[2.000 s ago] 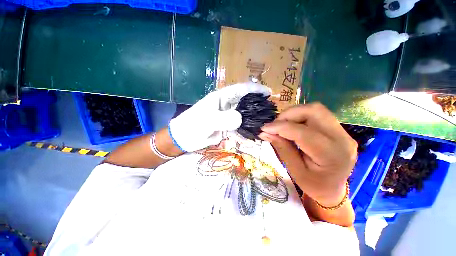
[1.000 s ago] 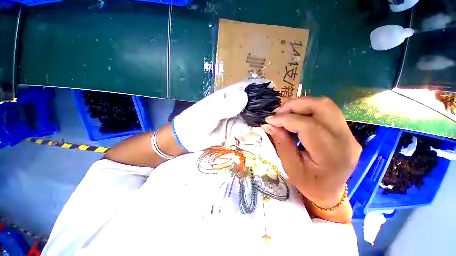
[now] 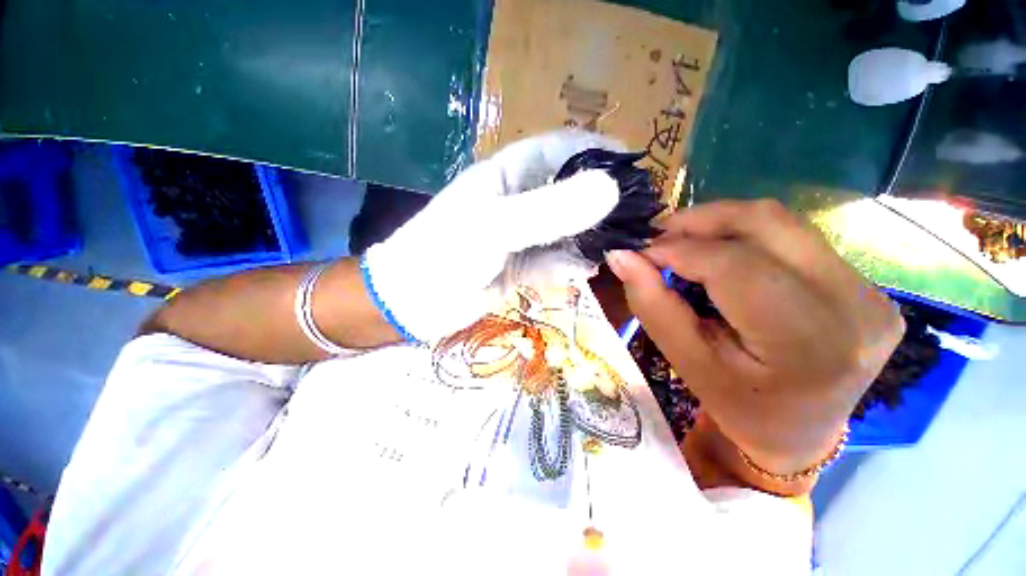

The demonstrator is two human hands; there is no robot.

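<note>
A black, spiky, layered flower head (image 3: 626, 200) is held above my lap, at the front edge of the table. My left hand (image 3: 489, 231), in a white knit glove, grips it with the thumb across its near side. My bare right hand (image 3: 754, 304) is at its right lower edge, with thumb and index fingertips together on the black petals. Whether the fingertips hold a separate petal piece cannot be told. The tan cardboard pad (image 3: 596, 73) with handwriting lies behind the flower head, partly hidden by my left hand.
The green tabletop (image 3: 225, 84) spans the top. A white squeeze bottle (image 3: 894, 75) lies at the upper right, another at the top edge. Below the table are a blue tote (image 3: 281, 214) of dark pieces at left and another tote (image 3: 900, 422) at right, partly behind my right hand.
Both hands and the flower head have shifted right and slightly up in view. My left thumb now lies across the flower head. The right hand looks larger and covers more of the right totes.
</note>
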